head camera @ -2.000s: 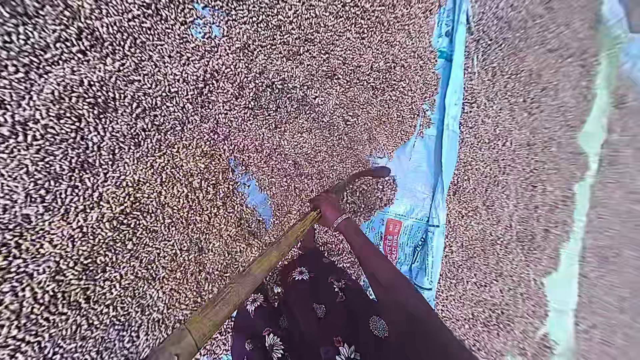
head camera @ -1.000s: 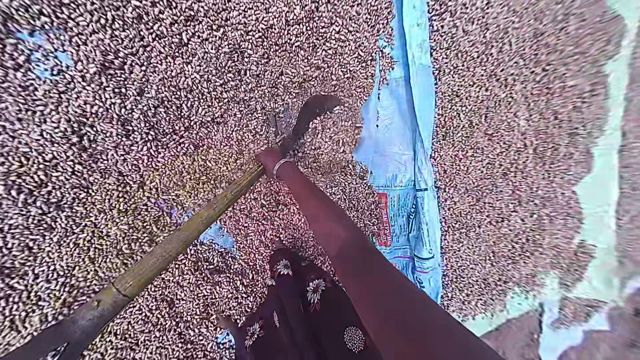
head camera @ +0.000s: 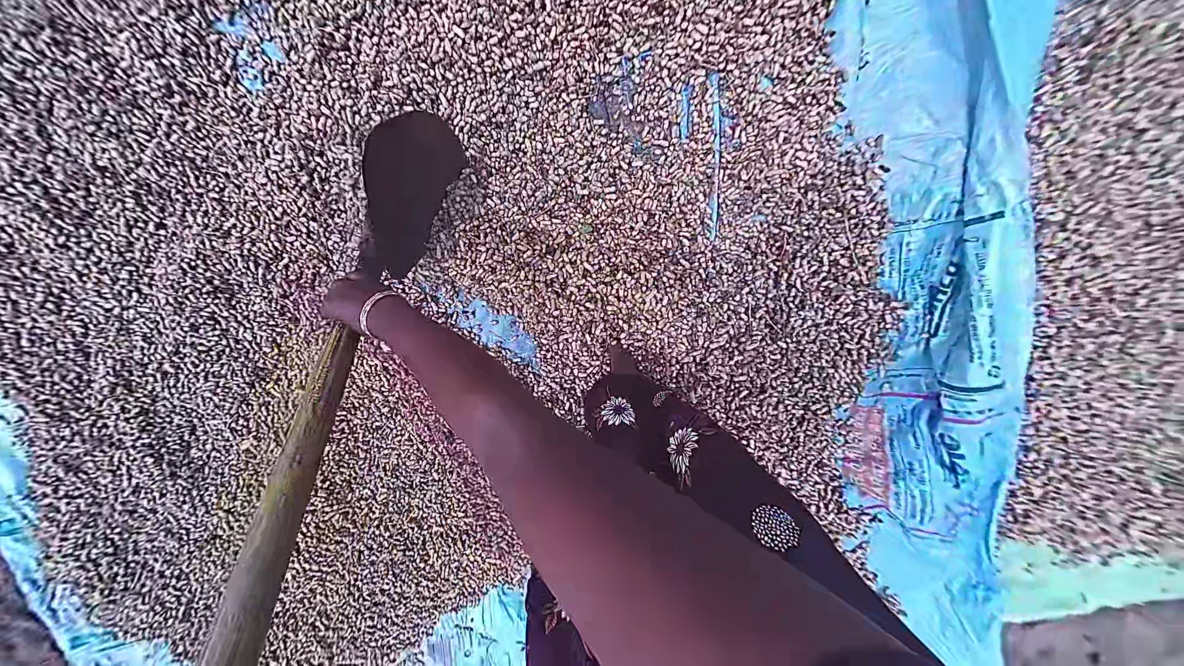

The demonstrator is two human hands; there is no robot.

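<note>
My right hand (head camera: 347,301), with a bangle at the wrist, grips a long wooden handle (head camera: 287,490) close to its upper end. Just beyond the fingers, a dark, broad, curved blade or scoop (head camera: 407,185) lies over the spread pods (head camera: 647,231), which look like unshelled peanuts. The handle runs down to the lower left, out of the frame. My left hand is not visible. Thin blue patches of sheet (head camera: 490,328) show through the pods beside my forearm.
A blue plastic sheet (head camera: 962,277) with printed writing runs down the right side, with more pods beyond it. Sheet edges (head camera: 55,592) show at lower left. My dark flowered garment (head camera: 721,472) and part of a foot (head camera: 623,361) are near the middle.
My right hand and the tool's head have moved left across the pods, away from the blue sheet. The handle now stands steeper in view. My grip on it stays.
</note>
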